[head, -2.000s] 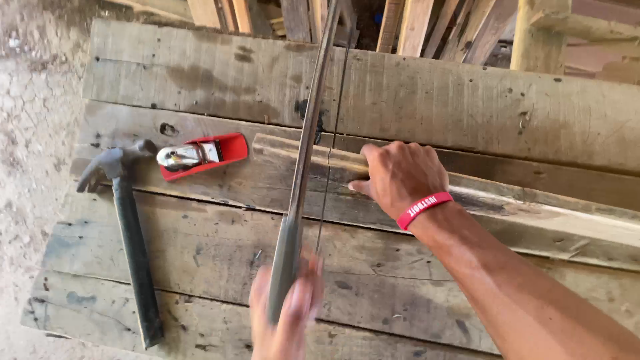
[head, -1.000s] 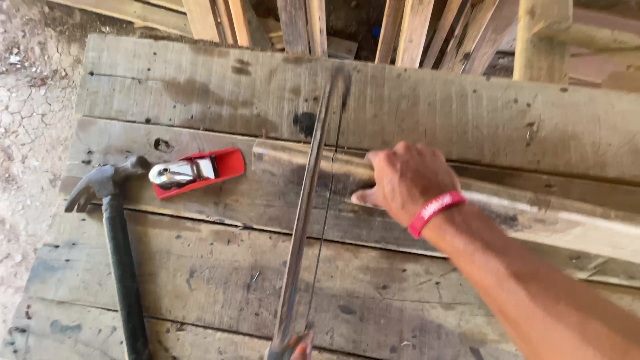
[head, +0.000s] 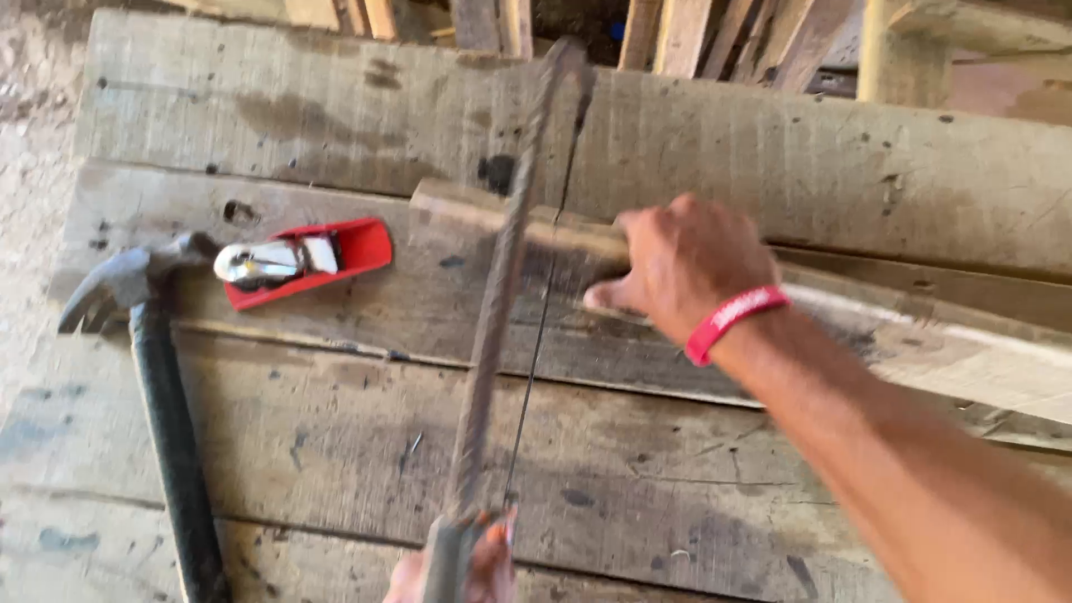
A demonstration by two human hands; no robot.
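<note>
My left hand (head: 481,559) is closed around the grip of a saw with a ribbed metal frame (head: 502,293) at the bottom middle. Its thin blade (head: 536,352) crosses a long piece of wood (head: 469,209) a little in from that piece's left end. How deep the blade sits cannot be told. To the right of the blade, my right hand (head: 695,268), with a red wristband (head: 737,322), grips the wood from above, thumb on the near side. The wood lies across a plank bench (head: 335,435) and runs out of view at the right.
On the left side of the bench lie a small hand plane with a red body (head: 364,247) and a claw hammer (head: 172,419) with a dark handle. Wood offcuts (head: 682,38) stand beyond the bench's far edge. Rough ground (head: 33,167) shows at the left.
The saw and my left hand have moved towards me since two seconds ago, and the frame's far end has come into view. My right hand remains on the wood.
</note>
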